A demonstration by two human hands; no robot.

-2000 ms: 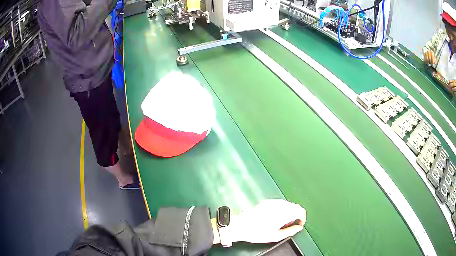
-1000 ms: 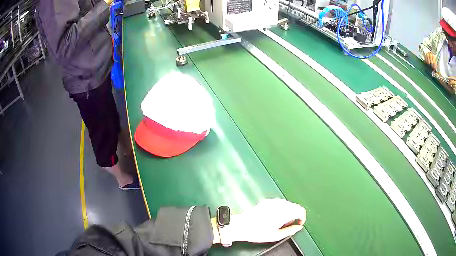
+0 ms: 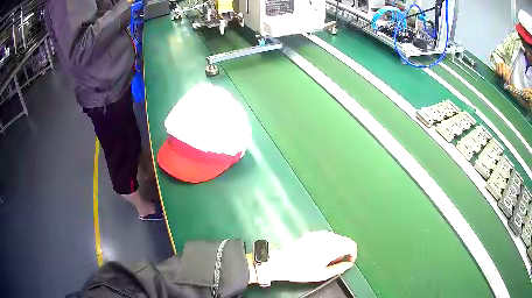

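Observation:
My left hand (image 3: 309, 256) lies at the bottom centre, overexposed and pale, with a dark watch on the wrist and a dark grey sleeve. Its fingers are curled at the right end. I cannot tell whether they hold anything. A corner of the black parts tray (image 3: 330, 289) shows just below the hand, cut off by the bottom edge. What lies in the tray is hidden. My right hand is out of the picture.
A white work cap with a red brim (image 3: 204, 135) lies on the green bench. Rows of grey housings (image 3: 473, 142) line the far white guide rail (image 3: 402, 157). A white machine (image 3: 286, 17) stands ahead. One person stands at left, another sits far right.
The standing person at left has shifted arm position slightly, and the person at far right has moved a little. My left hand has stayed in place.

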